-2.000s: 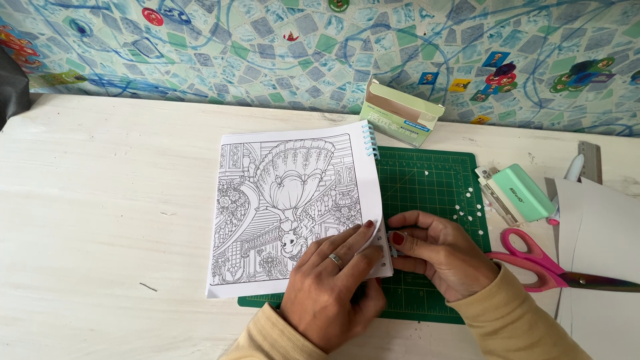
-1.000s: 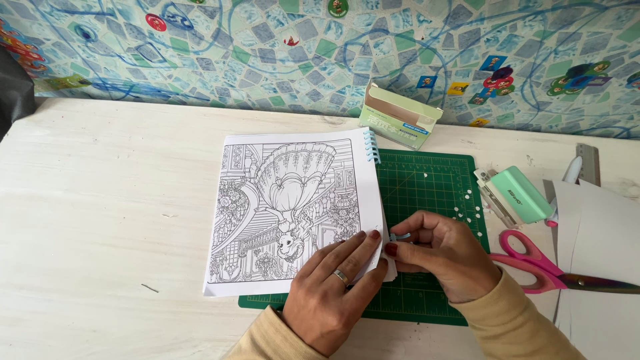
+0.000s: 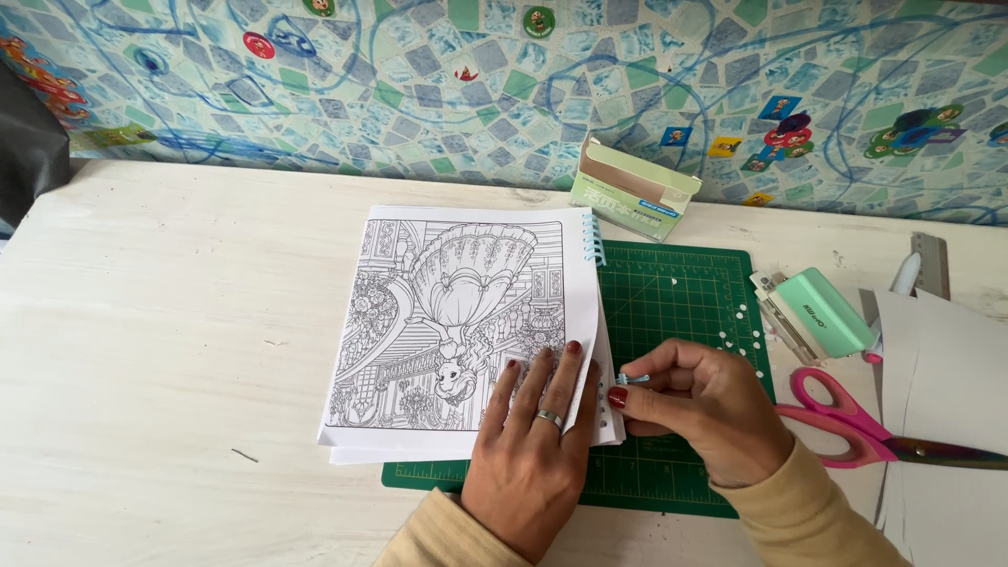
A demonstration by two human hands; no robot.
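A stack of punched coloring pages [image 3: 465, 315], its drawing upside down to me, lies partly over a green cutting mat [image 3: 677, 307]. A light blue plastic binding coil [image 3: 594, 239] joins the sheets at their upper right edge. My left hand [image 3: 535, 433] presses flat on the lower right of the top page, fingers spread, a ring on one finger. Between thumb and index finger, my right hand [image 3: 693, 402] pinches a small light blue plastic binding piece [image 3: 632, 379] beside the punched edge. Some holes show below it; my fingers hide others.
A green cardboard box [image 3: 634, 189] stands behind the mat. To the right are a mint green hole punch [image 3: 823, 311], pink-handled scissors [image 3: 858, 433], loose white sheets [image 3: 945, 394] and a metal ruler [image 3: 931, 264]. Small punched paper dots [image 3: 740, 311] lie on the mat.
My right hand has drawn slightly away from the page edge, and the blue piece shows more plainly. My left hand has flattened over the page; two seconds ago its fingers were at the lifted edge.
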